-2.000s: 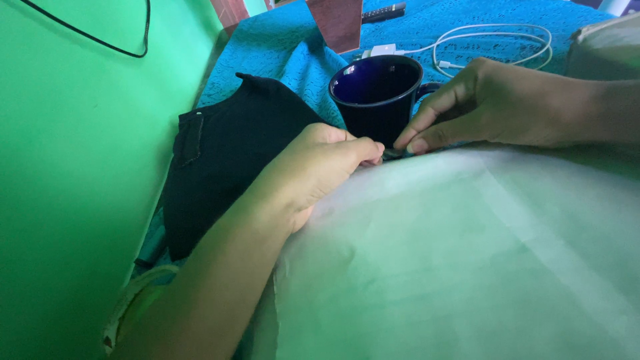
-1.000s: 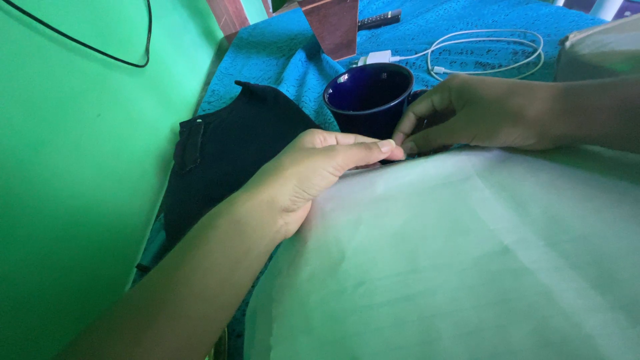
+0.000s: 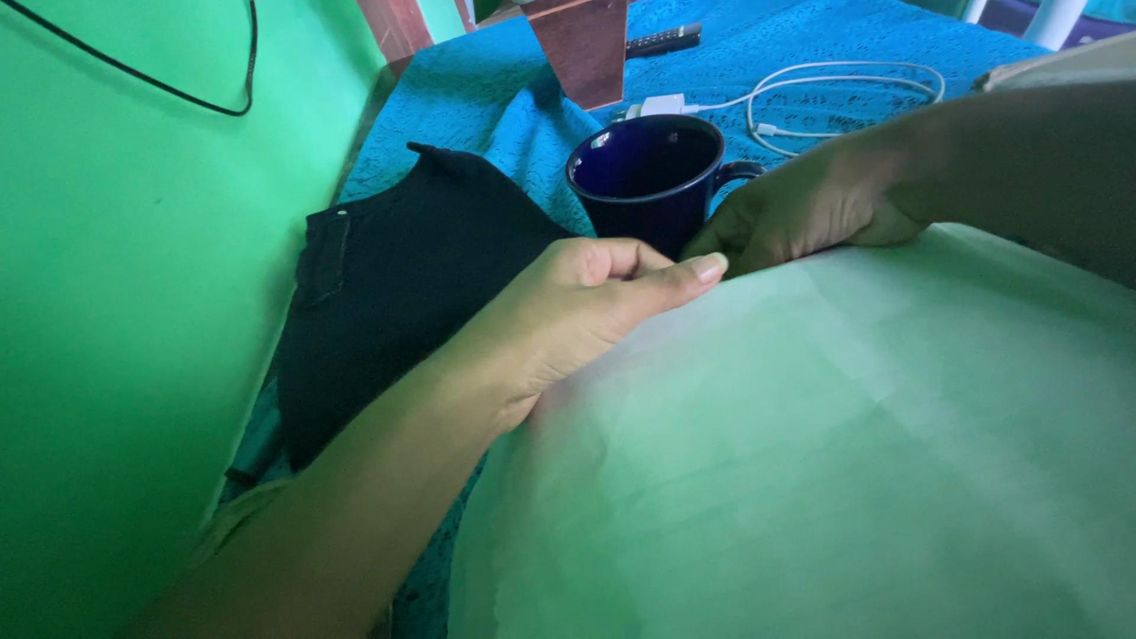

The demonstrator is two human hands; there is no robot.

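Observation:
A large pale sheet, paper or thin cloth (image 3: pixel 852 444), fills the lower right of the view. My left hand (image 3: pixel 603 302) pinches its far edge between thumb and fingers. Just right of it, my right hand (image 3: pixel 790 222) is bent down behind the same edge, its fingertips hidden, so what it holds cannot be told. Right behind both hands stands a dark blue glazed mug (image 3: pixel 648 177), its handle pointing right towards my right hand. Black fabric (image 3: pixel 408 293) lies to the left, partly behind my left forearm.
A blue lace-patterned tablecloth (image 3: pixel 799 35) covers the table. Beyond the mug are a white charger plug (image 3: pixel 661 105) with a looped white cable (image 3: pixel 843 64), a brown wooden piece (image 3: pixel 586 53) and a remote control (image 3: pixel 666 41). A green wall (image 3: pixel 160 311) borders the left, with a black cord (image 3: pixel 133 67).
My right hand has turned downward, its fingertips going out of sight behind the edge. A small dark thing between my fingertips two seconds ago is not visible now.

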